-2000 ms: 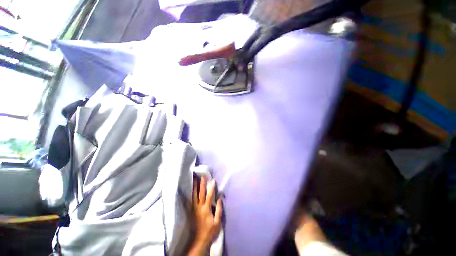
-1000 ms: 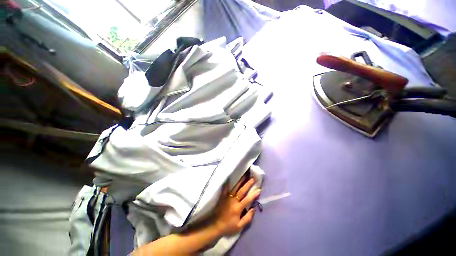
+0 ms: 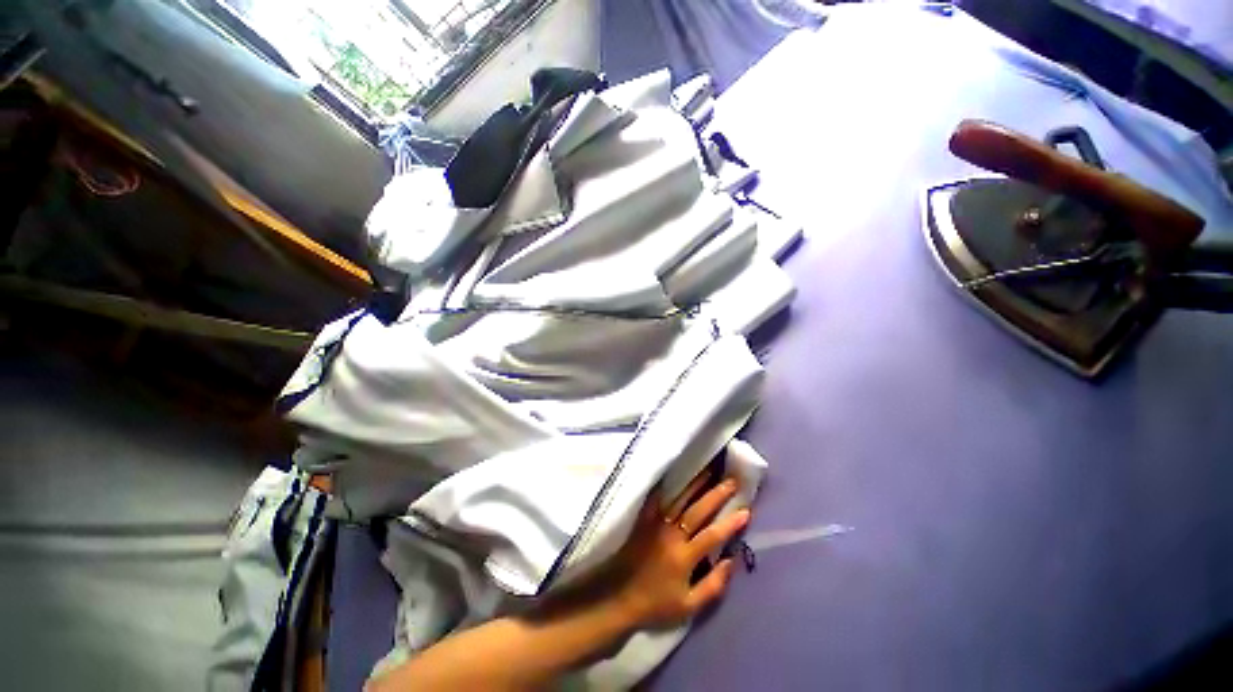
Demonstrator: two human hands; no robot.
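An unfinished light grey garment [image 3: 568, 358] with narrow dark piping lies bunched and folded on the purple-blue ironing cloth. A black panel [image 3: 490, 160] shows at its top left end. My left hand [image 3: 683, 548], with a ring on one finger, lies palm down on the garment's lower right edge, fingers spread. It presses on the cloth and is not closed on it. A thin whitish strip [image 3: 798, 537] lies just right of my fingertips. My right hand is not in view.
A steam iron [image 3: 1055, 250] with a reddish-brown handle stands on the ironing table [image 3: 974, 500] at the right, its hose leaving the frame. Another grey, dark-striped piece [image 3: 264, 581] hangs at the lower left. A window [image 3: 406, 54] is at the top.
The view has turned left, so the iron and garment appear farther right. The other hand seen at the lower right two seconds ago is out of view. My left hand stays on the garment's edge.
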